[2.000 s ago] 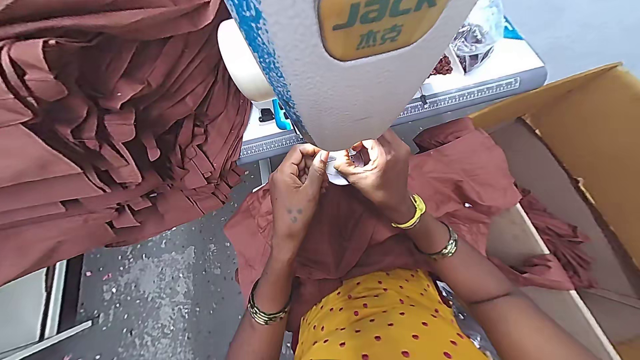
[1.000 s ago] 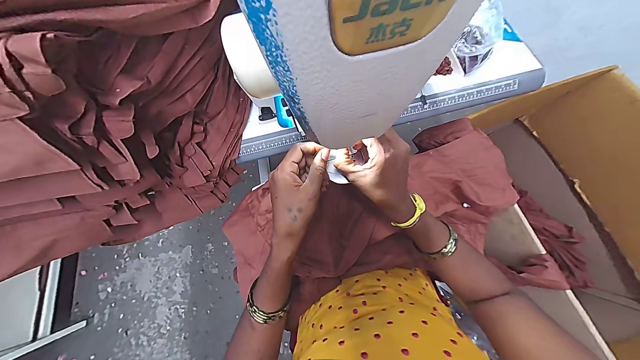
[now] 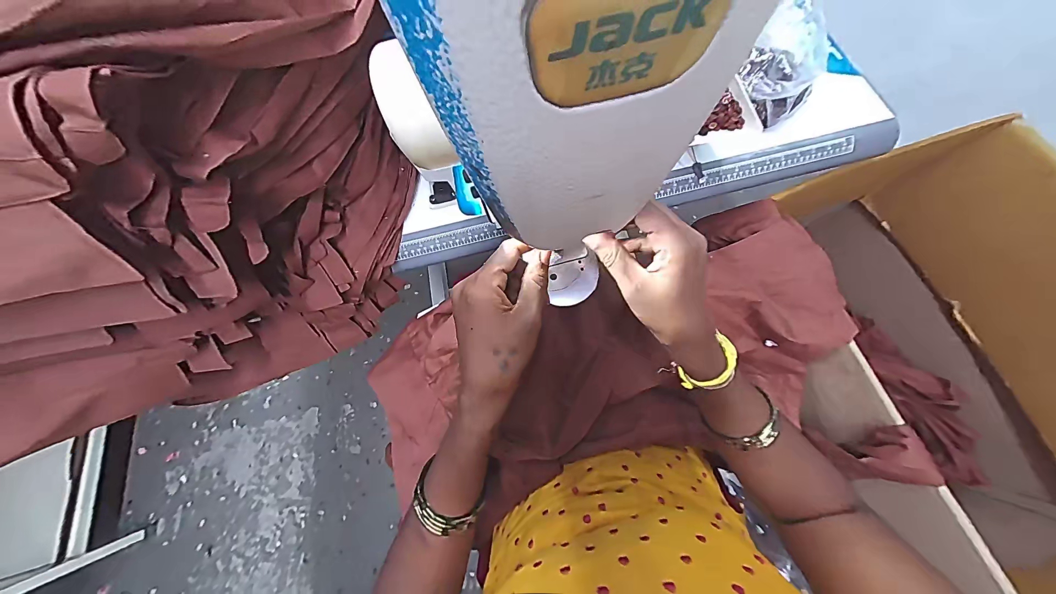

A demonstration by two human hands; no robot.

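The white head of a Jack sewing machine point(image 3: 577, 157) hangs over the middle, with a small round metal plate point(image 3: 575, 283) under its lower end. At the plate's left edge my left hand point(image 3: 499, 318) pinches thumb and fingertips together; whether something thin is between them is too small to tell. My right hand point(image 3: 656, 272) is at the plate's right side, its fingers curled and bent up by the machine head, some fingertips hidden. Brown-red fabric point(image 3: 577, 371) lies below both hands, over the lap and out to the right.
A thick stack of brown-red fabric pieces point(image 3: 206, 206) hangs at the left. Behind the machine is a white table with a ruler edge point(image 3: 775, 165), bearing a clear plastic bag point(image 3: 780, 74) and small dark red buttons point(image 3: 724, 114). A cardboard box point(image 3: 973, 247) with cloth stands at the right.
My hands were close together over the round plate; they are now apart, and more of the plate shows between them.
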